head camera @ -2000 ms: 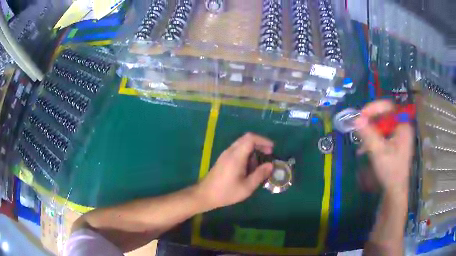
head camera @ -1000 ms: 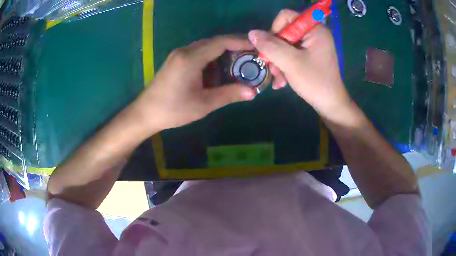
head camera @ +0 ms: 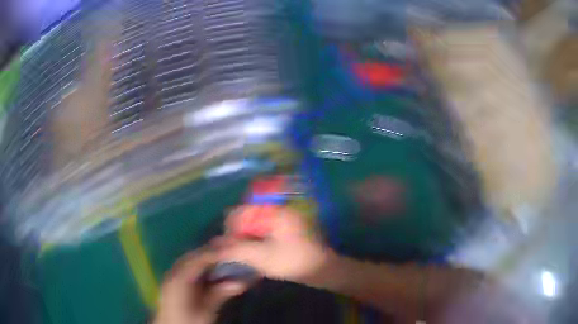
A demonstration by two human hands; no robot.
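The view is strongly blurred. My left hand is at the bottom, cut off by the lower edge, with its fingers around a dark round metal part. My right hand is against it and holds the red-handled tool, which has a blue spot. The hands meet at the part, and its fine detail cannot be made out. Two silver rings lie right of the blue tape, a nearer ring and a farther ring.
Clear trays with rows of dark-silver parts stand ahead and left. Yellow tape and blue tape cross the green mat. A reddish-brown square and a red block are at right, beside a tan tray layer.
The camera view has swung to the right and up, so the hands now appear lower and left. Both hands still hold the part and the red tool close together.
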